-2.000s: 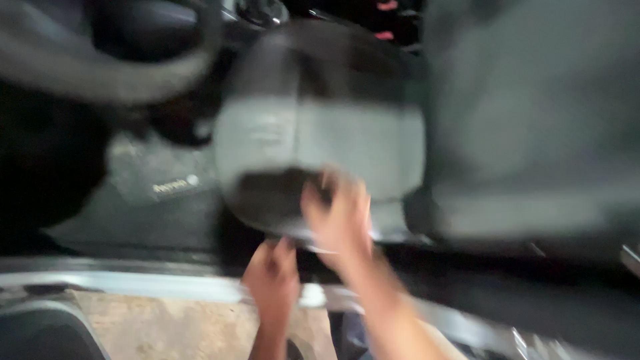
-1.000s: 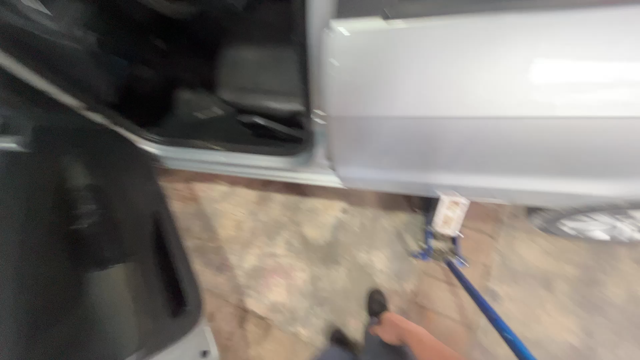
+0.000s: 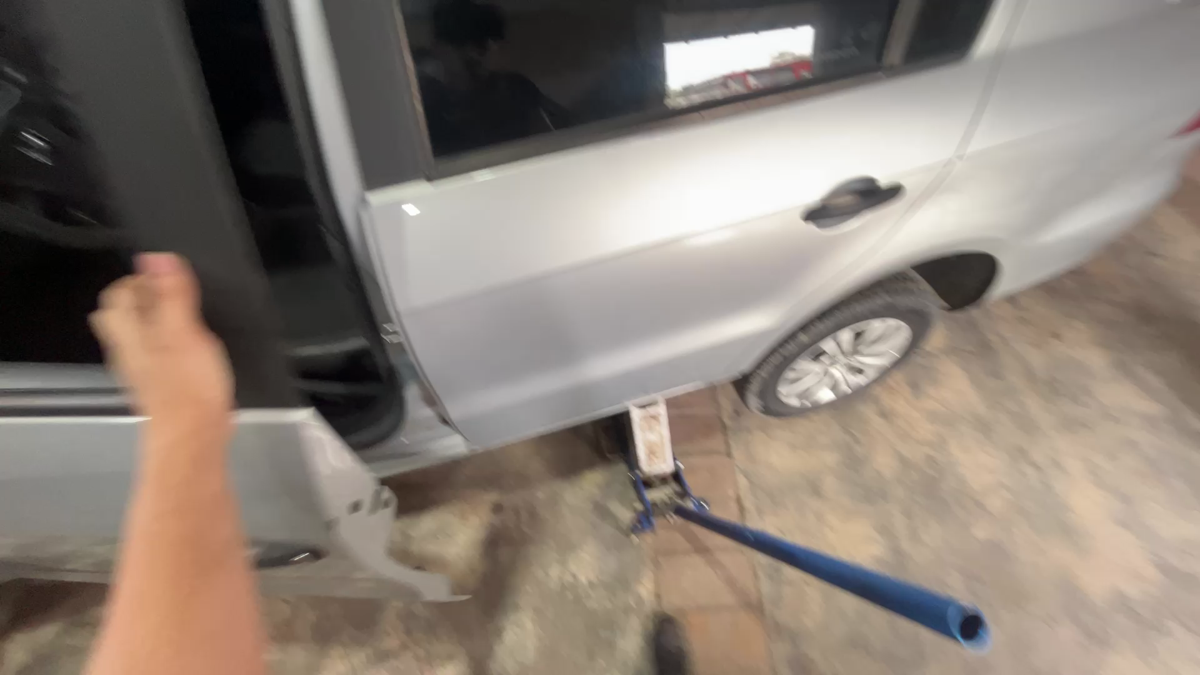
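Note:
My left hand (image 3: pixel 169 342), blurred, is at the window and dark upper frame of the silver car's front door (image 3: pixel 272 487). Its fingers look partly bent, and whether they grip the door is unclear. The door stands ajar, with a dark gap between it and the body pillar. My right hand is out of view. Right of the gap, the silver rear door (image 3: pixel 600 272) is closed, with a dark handle (image 3: pixel 853 202).
A floor jack (image 3: pixel 661 492) with a pale block (image 3: pixel 652 438) is under the sill. Its long blue tubular handle (image 3: pixel 844 572) slants out over the stained floor. A rear wheel (image 3: pixel 844 361) is at the right. A dark shoe (image 3: pixel 668 645) shows at the bottom edge.
Both hands were at the seat inside the car two seconds ago; now only my left hand shows, at the front door. The door has swung nearer the body. The view has turned toward the car's rear.

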